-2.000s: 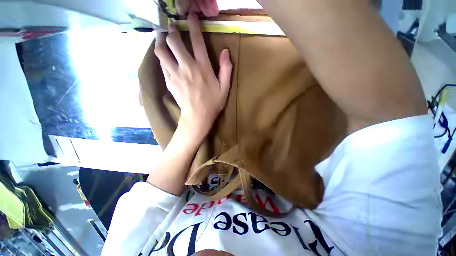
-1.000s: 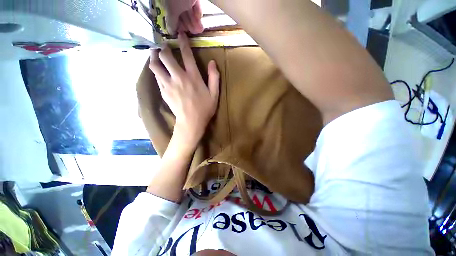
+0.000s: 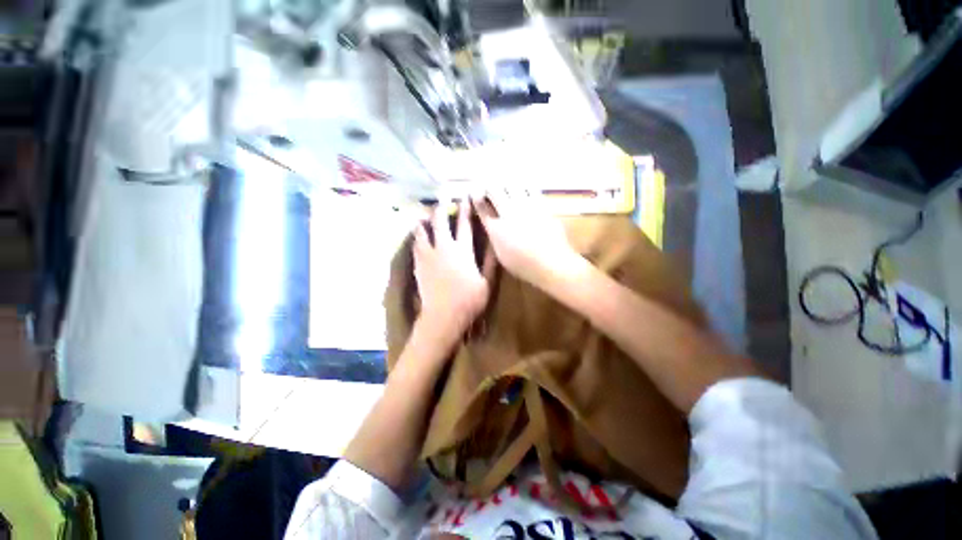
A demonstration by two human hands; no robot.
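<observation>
The brown bag body (image 3: 549, 327) hangs from the machine table toward my lap, its straps (image 3: 536, 422) looping at the lower end. The yellow clamp template (image 3: 622, 188) lies along its top edge, with a thin reddish strip in its slot. My left hand (image 3: 448, 269) lies palm down on the bag's upper left, fingertips at the template edge; it grips nothing visible. My right hand (image 3: 517, 237) is beside it, fingertips at the same edge under the machine head; glare and blur hide whether it pinches anything.
The white sewing machine head (image 3: 327, 116) stands at the upper left, over the template. A dark cable (image 3: 881, 306) and white paper lie on the right. A dark-screened box (image 3: 897, 127) is at the upper right. Yellow cut panels (image 3: 32, 490) are at the lower left.
The view has pulled back and shows more of the machine and template. My right hand and forearm have come down from the top edge to beside my left hand.
</observation>
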